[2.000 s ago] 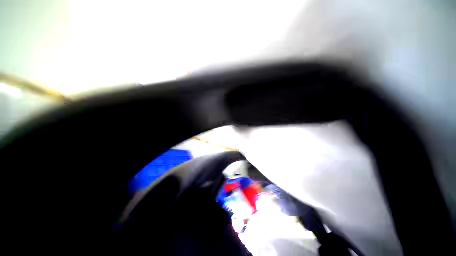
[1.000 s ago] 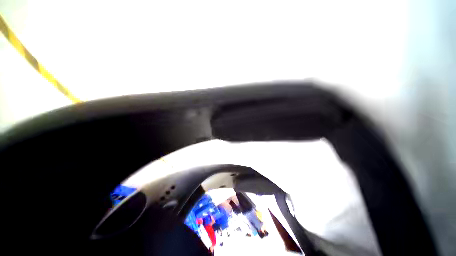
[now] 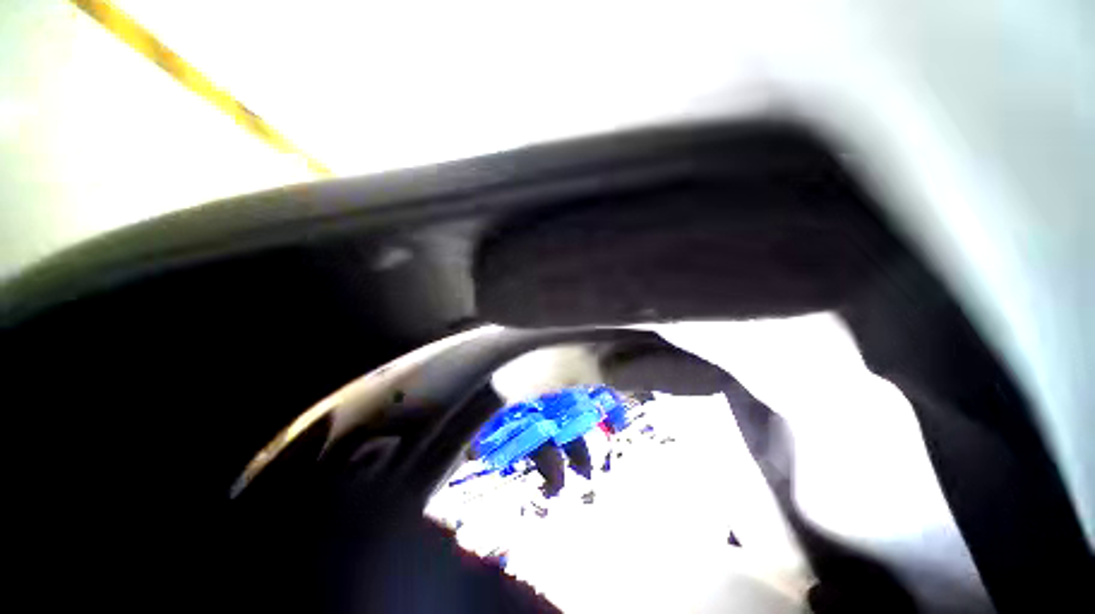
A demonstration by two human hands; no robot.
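A black head-mount harness fills much of the near view, its curved band running from the left edge to the upper right and bending down the right side. A thick dark grey foam pad sits inside the upper band. A second, inner curved band shows below it, around an opening. Neither my left hand nor my right hand can be made out. The lower left is too dark to read.
A yellow floor tape line runs at the upper left over an overexposed floor. Blue shapes with dark parts show small through the opening. A blurred whitish surface lies along the right side.
The harness's upper band has first dropped, then risen in the view. The yellow line has become sharper and now sits further right. Different blue shapes show through the opening; the large red patch is gone.
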